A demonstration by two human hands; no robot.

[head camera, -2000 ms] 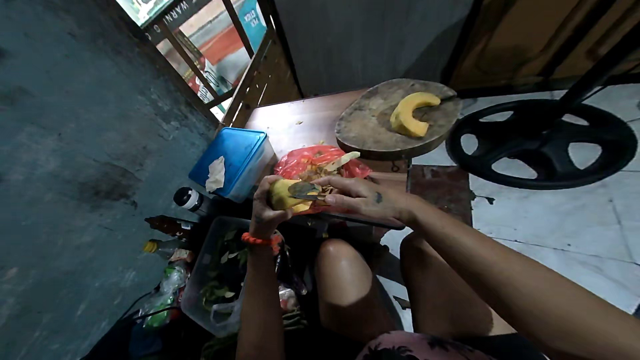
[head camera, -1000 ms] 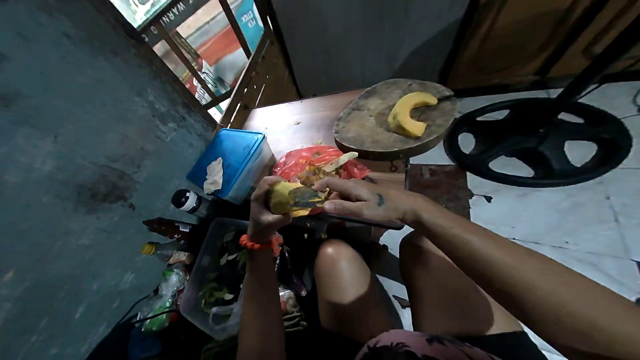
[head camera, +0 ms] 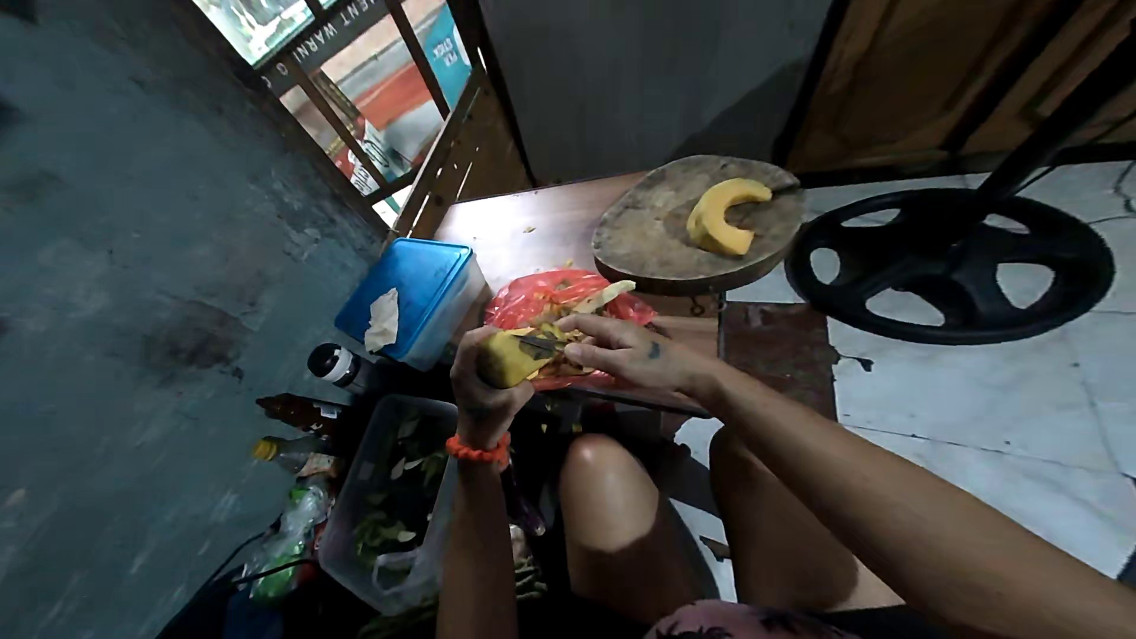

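My left hand (head camera: 484, 390), with an orange band at its wrist, grips a piece of yellow pumpkin (head camera: 508, 358) over the edge of a low wooden table. My right hand (head camera: 626, 353) is closed on a dark, thin tool, perhaps a knife or peeler (head camera: 541, 344), which lies against the pumpkin; its handle is mostly hidden by the fingers. Behind both hands a red plastic bag (head camera: 541, 297) holds peelings and scraps. A curved, peeled pumpkin slice (head camera: 710, 217) rests on a round wooden chopping board (head camera: 643, 231) at the table's far right.
A clear box with a blue lid (head camera: 417, 284) stands left of the bag. Lower left are a jar with a white lid (head camera: 335, 364), bottles (head camera: 297, 453) and a plastic tub (head camera: 355, 532) with leafy greens. A black wheel-shaped base (head camera: 950, 328) stands right of the board.
The pumpkin piece in my left hand has turned a little, and my right hand has shifted slightly along it. The slice on the board has stayed put.
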